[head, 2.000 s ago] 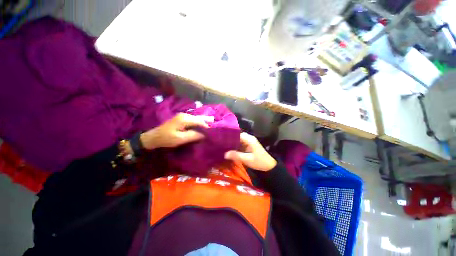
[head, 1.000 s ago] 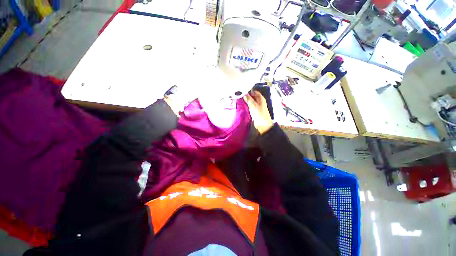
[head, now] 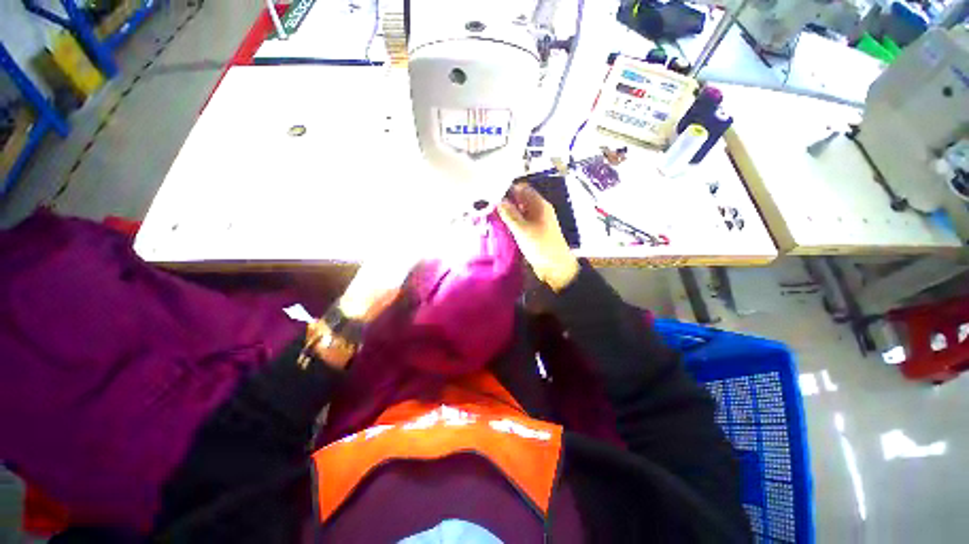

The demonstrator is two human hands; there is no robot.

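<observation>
A maroon garment (head: 473, 319) lies over my lap and rises to the machine, bright magenta under the lamp glare. The off-white JUKI machine head (head: 468, 96) stands above it; its needle area is lost in glare. My right hand (head: 537, 228) grips the garment's edge just right of the needle area. My left hand (head: 377, 287) lies at the garment's left side below the table edge; its fingers are washed out by glare, so its grip cannot be told. A large pile of maroon cloth (head: 96, 361) hangs at the left.
White machine table (head: 244, 191) with a tan front edge. Right of the needle are a black phone (head: 560, 207), snips (head: 632, 228), a purple tangle (head: 598, 172), a control panel (head: 645, 101) and thread cones (head: 689, 147). A blue basket (head: 799, 425) stands by my right side; a red crate (head: 930, 338) is far right.
Both hands first moved from my lap up to the machine with the garment. Since then my left hand has drawn back down and left, while my right hand remains beside the needle area.
</observation>
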